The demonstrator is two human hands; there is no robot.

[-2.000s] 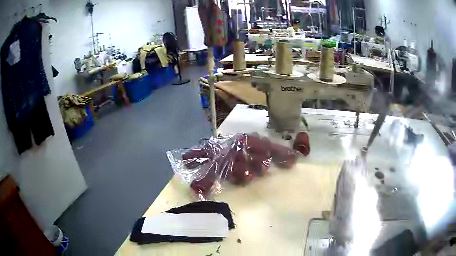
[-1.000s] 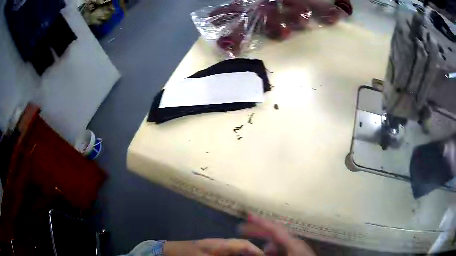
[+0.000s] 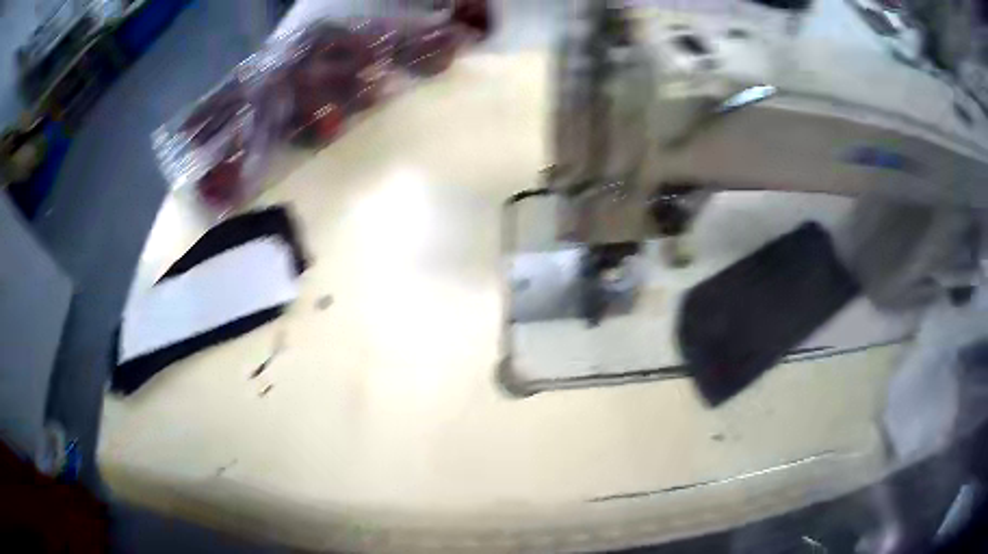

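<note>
A dark cut piece (image 3: 764, 314) lies at a slant on the machine bed and table, right of the needle area. The needle area (image 3: 612, 276) and the shiny needle plate (image 3: 545, 287) sit below the left end of the cream sewing machine head (image 3: 780, 141). At the left, a white piece (image 3: 206, 298) lies on dark cut pieces (image 3: 141, 370). The picture is blurred. Neither of my hands can be made out in it.
A clear bag of dark-red thread cones (image 3: 314, 92) lies at the table's back left. Small dark scraps (image 3: 260, 370) lie near the white piece. Blurred greyish material is at the right. The cream table's (image 3: 358, 454) front edge curves along the bottom.
The view has swung down and to the right, bringing the machine and dark piece toward the middle. The hands seen at the bottom a second ago are no longer visible.
</note>
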